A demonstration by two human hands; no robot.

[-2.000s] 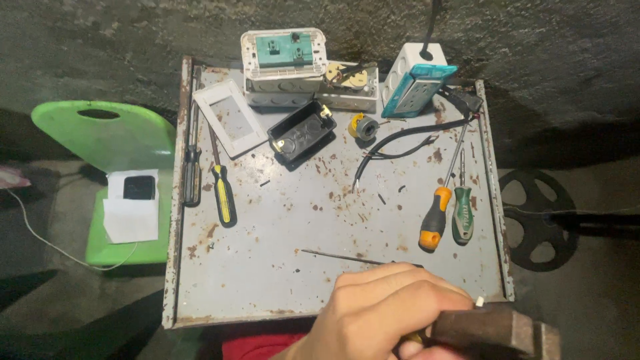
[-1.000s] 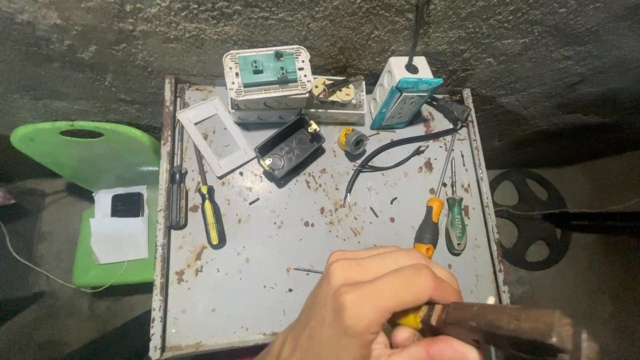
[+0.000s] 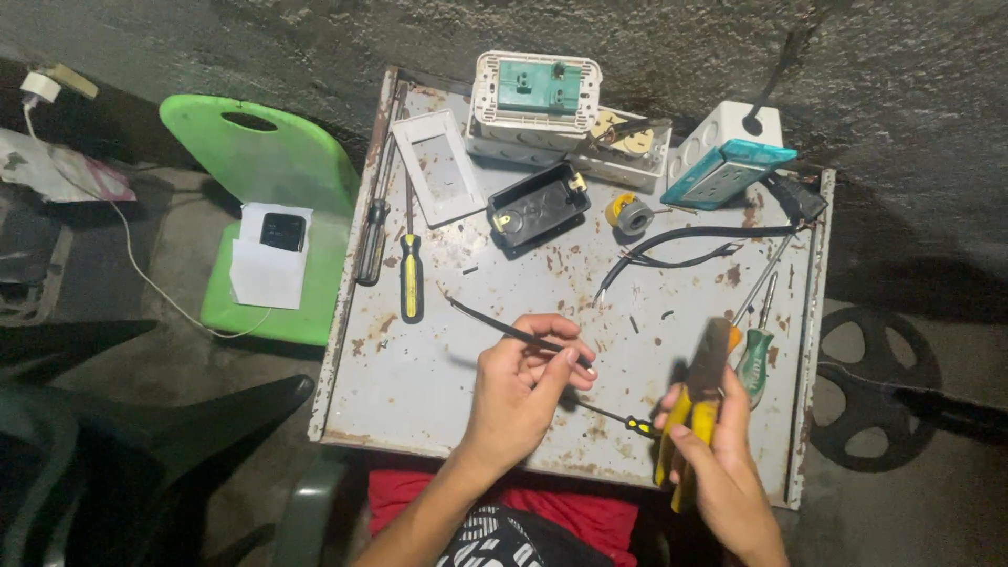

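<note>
Between the thumb and fingers of my left hand [image 3: 524, 394] is a short black electrical cable [image 3: 496, 324], with bare wire at its far left end and a pale end by my fingertips. My right hand [image 3: 724, 449] holds pliers with yellow handles [image 3: 693, 417], jaws pointing up and away. Under the pliers' jaws, an orange-and-black screwdriver [image 3: 735, 337] is partly hidden. Beside it lies a green-handled screwdriver [image 3: 755, 362]. A small screwdriver with a black-and-yellow handle [image 3: 639, 426] lies between my hands. Beyond them rest a black electrical box [image 3: 539, 209] and a forked black cable [image 3: 677, 235].
The rusty metal table [image 3: 425, 378] has raised side edges. At its back stand white outlet boxes [image 3: 535, 142] and a boxed outlet with a blue plate [image 3: 728, 173]. A white frame [image 3: 439, 169] and yellow-handled screwdriver [image 3: 411, 278] lie left. A green chair [image 3: 272, 165] stands beside the table.
My hands, close together at the near edge before, are now apart. The black cable shows in my left hand and the pliers' yellow handles in my right. The view has shifted and takes in more at the left.
</note>
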